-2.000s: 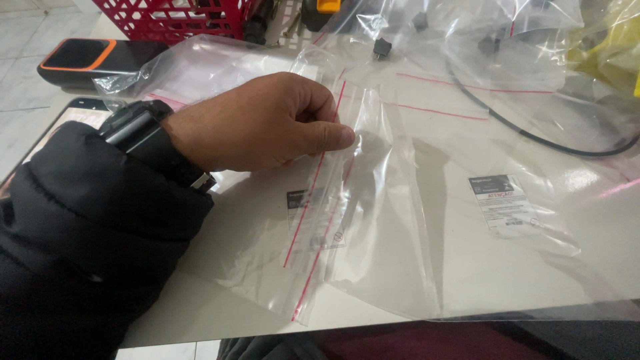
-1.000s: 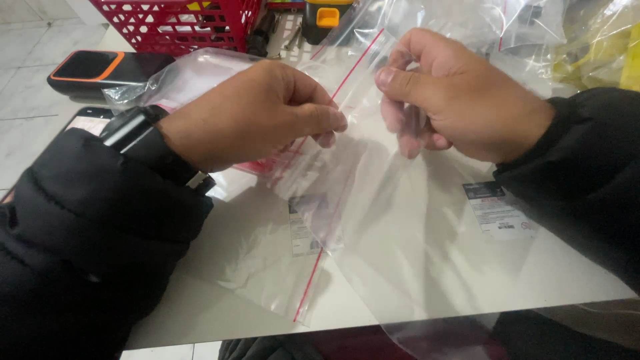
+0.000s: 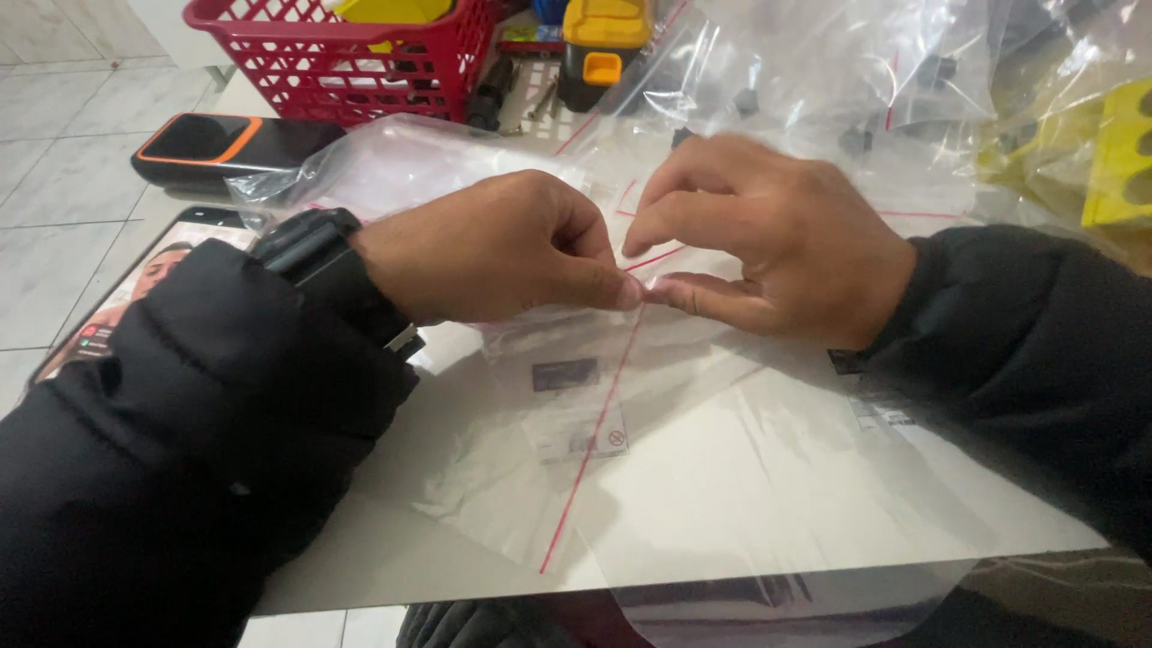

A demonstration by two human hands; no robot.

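Thumb and finger of my left hand (image 3: 513, 252) pinch the edge of a clear plastic zip bag (image 3: 504, 459) with a red seal line. My right hand (image 3: 765, 238) meets it at the same spot, its thumb tip against the left fingertips and its other fingers curled apart; whether it grips the plastic cannot be told. A printed label (image 3: 576, 409) shows through the bag below my left hand. Another label (image 3: 877, 400) lies partly hidden under my right sleeve. More clear plastic spreads over the white table (image 3: 720, 504) and hangs past its front edge.
A red plastic basket (image 3: 351, 63), a black device with an orange rim (image 3: 243, 148) and a phone (image 3: 135, 270) stand or lie at the left. Behind are a yellow-and-black container (image 3: 605, 54) and more clear bags (image 3: 792, 63). A yellow holed object (image 3: 1125, 153) lies far right.
My right hand, out of view two seconds ago, came in and has moved left and down until it touches my left fingertips.
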